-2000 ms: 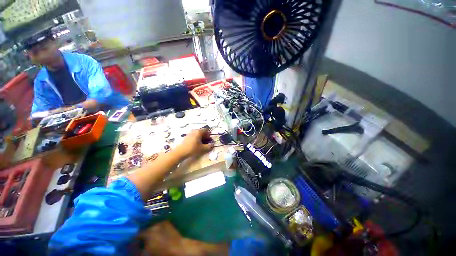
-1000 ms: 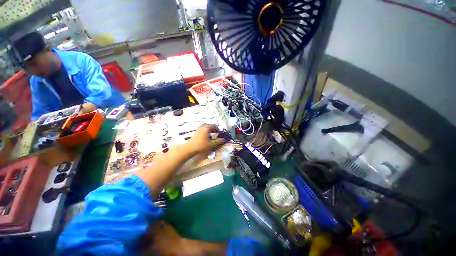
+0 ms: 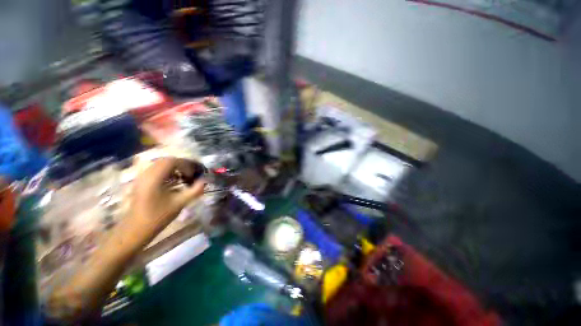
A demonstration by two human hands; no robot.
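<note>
The picture is blurred by motion. My left hand is raised over the pale parts board, coming from the lower left. Its fingers are closed around a small dark object, too blurred to name. My right hand is out of the picture; only its blue sleeve shows at the bottom edge.
A white strip, a green knob and a grey cylindrical tool lie on the green mat. Round containers, a blue tray and a red bin stand right. A black fan and tangled cables are behind. A blue sleeve of another person shows far left.
The view has swung to the right, so the bench things sit further left. My left hand now has a dark object raised in its fingers. My right hand has left the picture.
</note>
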